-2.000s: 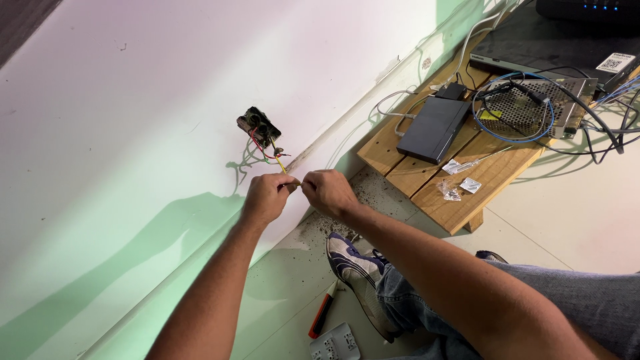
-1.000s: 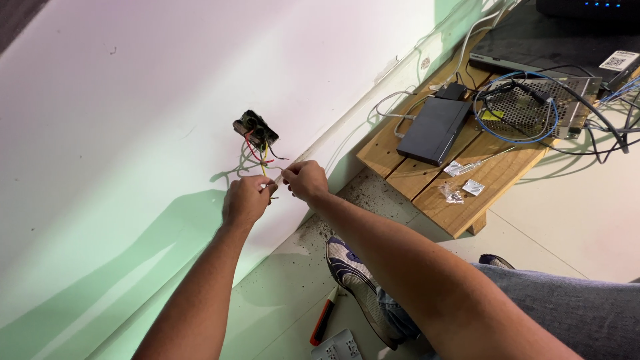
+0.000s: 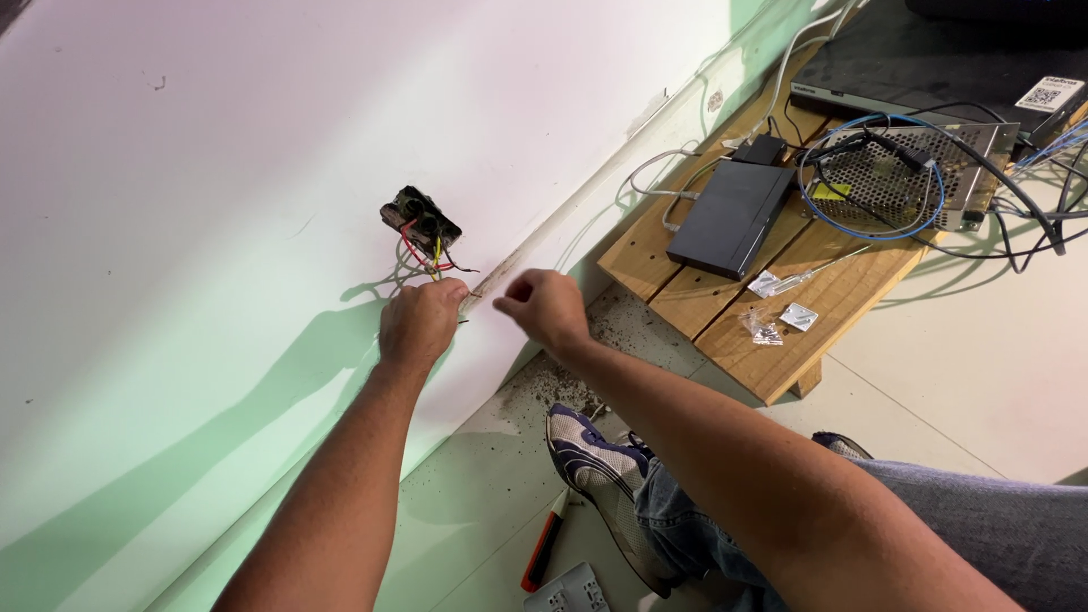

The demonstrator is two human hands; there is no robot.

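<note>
An electrical wall box [image 3: 422,219] is recessed in the white wall, with red, yellow and dark wires hanging out of its lower side. Just below it my left hand [image 3: 422,321] is closed on the electrical wires [image 3: 437,257]; bare-looking wire tips stick out to the right of the fingers. My right hand [image 3: 544,308] is a short way to the right, its fingers curled and slightly blurred; whether anything is between its fingertips I cannot tell.
A wooden slatted table [image 3: 731,327] carries a black box [image 3: 733,218], a perforated metal power supply [image 3: 901,174], tangled cables, a screwdriver [image 3: 792,282] and small metal plates [image 3: 799,317]. A red-and-black pen-shaped tool [image 3: 544,544] and a grey plate [image 3: 568,591] lie on the floor by my shoe [image 3: 599,459].
My right hand has moved away from my left hand, to the right. Two seconds ago both hands were together at the wires; the left remains on them.
</note>
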